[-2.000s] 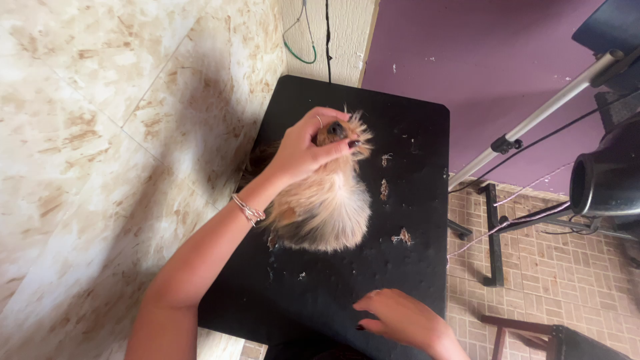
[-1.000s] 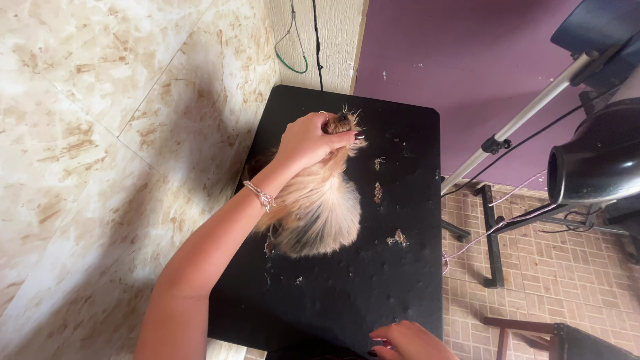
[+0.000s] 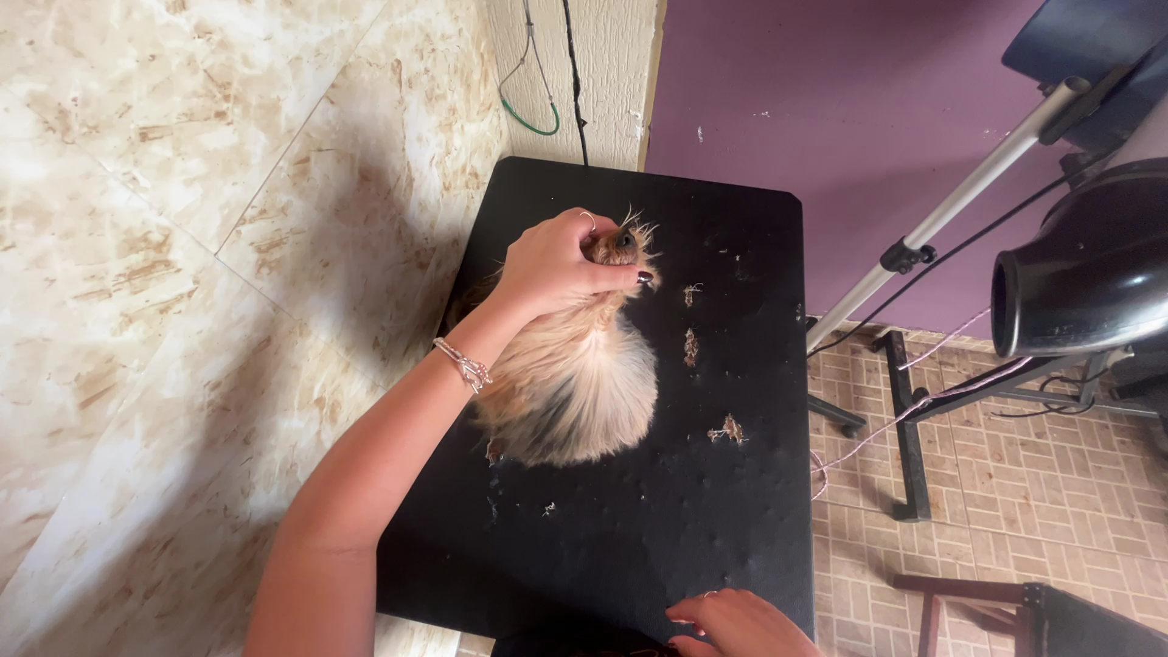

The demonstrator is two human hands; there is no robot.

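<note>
A small long-haired dog (image 3: pixel 584 392) with tan, cream and grey fur sits on a black grooming table (image 3: pixel 593 557). My left hand (image 3: pixel 566 265) is closed around its muzzle and jaw, the thumb with its dark nail across the chin, and the dark nose pointing up. A ring and a bracelet (image 3: pixel 464 365) are on this arm. My right hand (image 3: pixel 730 625) is over the near right edge of the table, partly cut off by the frame. Its fingers are apart and nothing shows between them.
The table's surface has worn, torn patches (image 3: pixel 728 429). A marbled wall (image 3: pixel 274 182) stands close at the left, a purple wall (image 3: pixel 821 109) beyond. At the right are a black dryer nozzle (image 3: pixel 1077 265) on a metal stand (image 3: pixel 958 201) and a wooden stool (image 3: pixel 976 589). A looped cord (image 3: pixel 531 123) hangs behind.
My right hand has drawn back toward the near edge since the oldest frame. My left hand keeps its hold on the dog's muzzle, whose tilt has shifted slightly.
</note>
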